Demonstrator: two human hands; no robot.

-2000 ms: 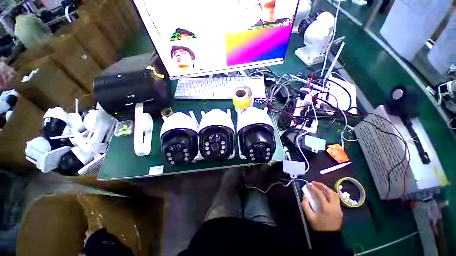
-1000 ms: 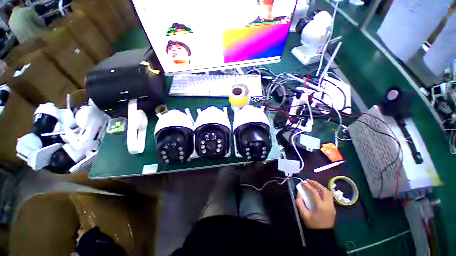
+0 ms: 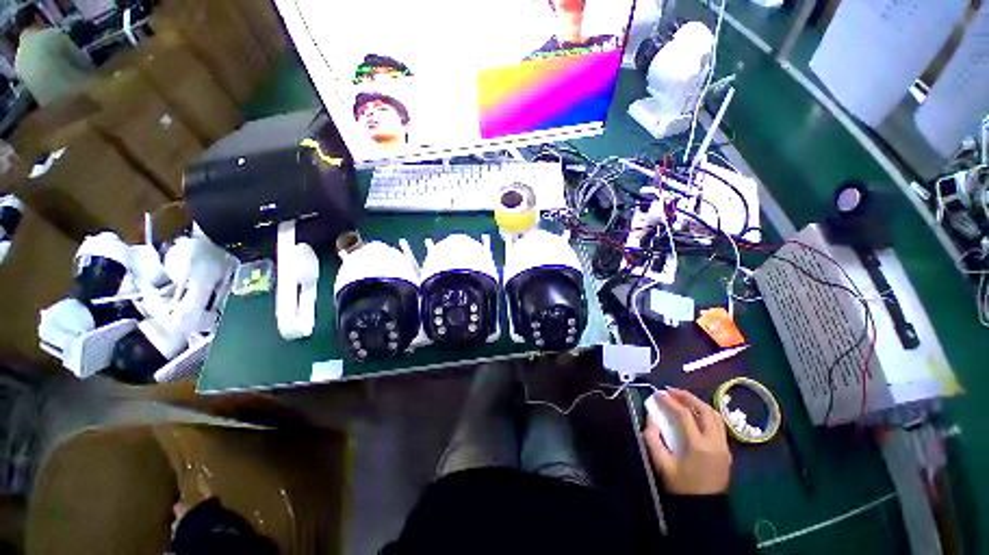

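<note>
Three white dome cameras with black ball heads stand in a row at the bench's front edge: the left one (image 3: 376, 301), the middle one (image 3: 459, 291) and the right one (image 3: 546, 293). Round LEDs show on each ball. My right hand (image 3: 691, 442) is over a white computer mouse (image 3: 665, 421), right of the row. My left hand (image 3: 187, 505) shows only in part at the lower left, by a brown cardboard box; its fingers are unclear. The monitor (image 3: 466, 76) shows camera views and a rainbow area. A white keyboard (image 3: 464, 184) lies below it.
Tangled cables (image 3: 651, 217) lie right of the keyboard. A yellow tape roll (image 3: 748, 410), white stick (image 3: 716, 359) and orange piece (image 3: 720, 326) lie near the mouse. A vented metal box (image 3: 816, 336) is at right. A black case (image 3: 266, 184) and piled white cameras (image 3: 141, 293) are at left.
The whole view has shifted a little, moving the bench things left in the picture. The LEDs on the left and middle balls sit slightly differently. My right hand stays on the mouse.
</note>
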